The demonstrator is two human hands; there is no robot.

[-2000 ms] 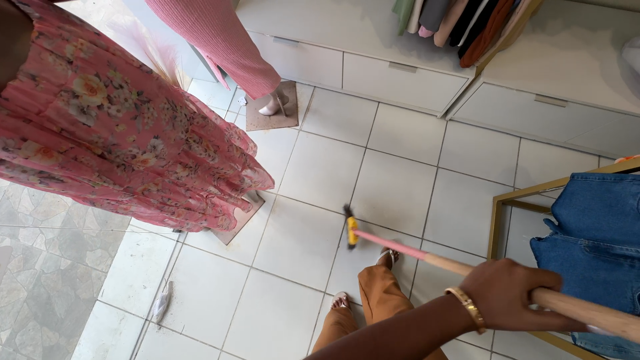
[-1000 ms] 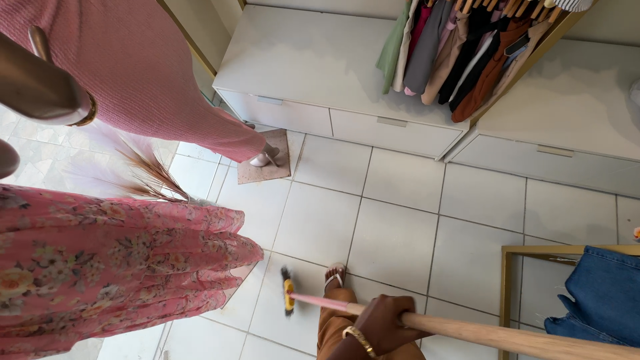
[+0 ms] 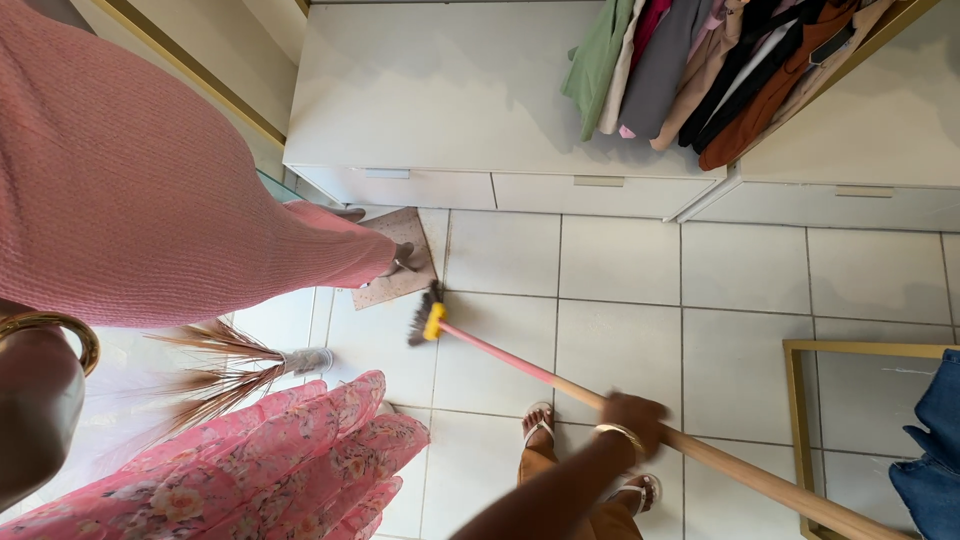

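Note:
My left hand [image 3: 634, 424], with a gold bangle at its wrist, is closed around the wooden handle of a broom [image 3: 750, 465]. The handle slants from the lower right edge to a pink section and a yellow socket. Dark, slightly blurred bristles [image 3: 426, 315] lie over the white floor tiles, close to the corner of a speckled square base plate [image 3: 405, 225]. On this plate stands a mannequin in a pink ribbed dress [image 3: 150, 187]. My right hand is outside the frame, and so is the far end of the handle.
White drawer units [image 3: 450, 97] line the back, with hanging clothes [image 3: 675, 67] above. A pink floral dress [image 3: 262, 465] and dried grasses in a clear vase [image 3: 307, 361] are at left. My sandalled feet [image 3: 538, 424] are below; a gold-coloured frame [image 3: 799, 420] with denim [image 3: 934, 450] stands right.
The broom head has moved across the tiles from beside the floral dress to near the base plate of the ribbed-dress mannequin. My left hand stays on the handle. The view has shifted.

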